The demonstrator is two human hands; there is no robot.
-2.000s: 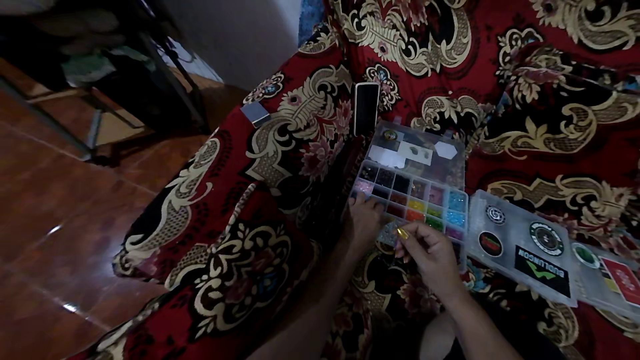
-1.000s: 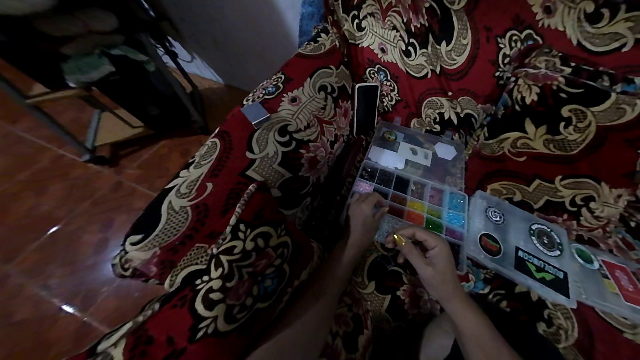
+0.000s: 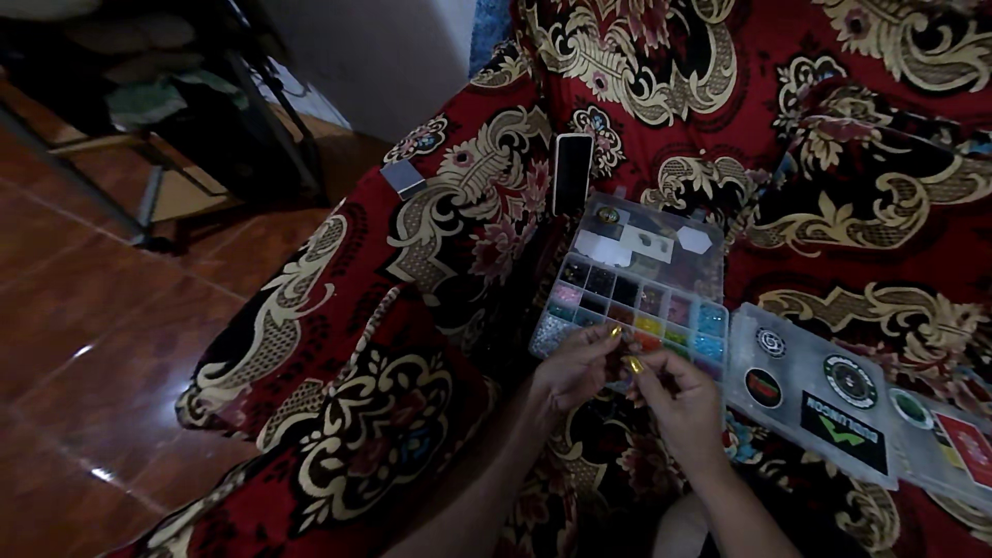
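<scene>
My left hand point(image 3: 577, 368) and my right hand point(image 3: 678, 391) meet over the near edge of an open clear plastic bead organizer point(image 3: 727, 341). Thumbs and fingertips are pinched close together, with gold-coloured nails showing. Whatever lies between the fingertips is too small and dark to make out. The organizer's compartments hold small beads: black, pink, orange, yellow, green, blue, and clear or white ones point(image 3: 552, 335) at the left. Its raised transparent lid point(image 3: 682, 271) has white paper pieces and a round sticker on it. My hands hide part of the front compartments.
A smartphone point(image 3: 572, 174) leans against the patterned sofa cover point(image 3: 480, 194). A small grey box point(image 3: 404, 179) sits on the armrest. To the right lie a closed plastic case point(image 3: 806, 387) with stickers and another case point(image 3: 945, 449). A metal-framed rack point(image 3: 151, 205) stands on the tiled floor.
My left hand has moved from the organizer's left compartments toward my right hand, and their fingertips are now close together. The organizer and the phone have stayed in place.
</scene>
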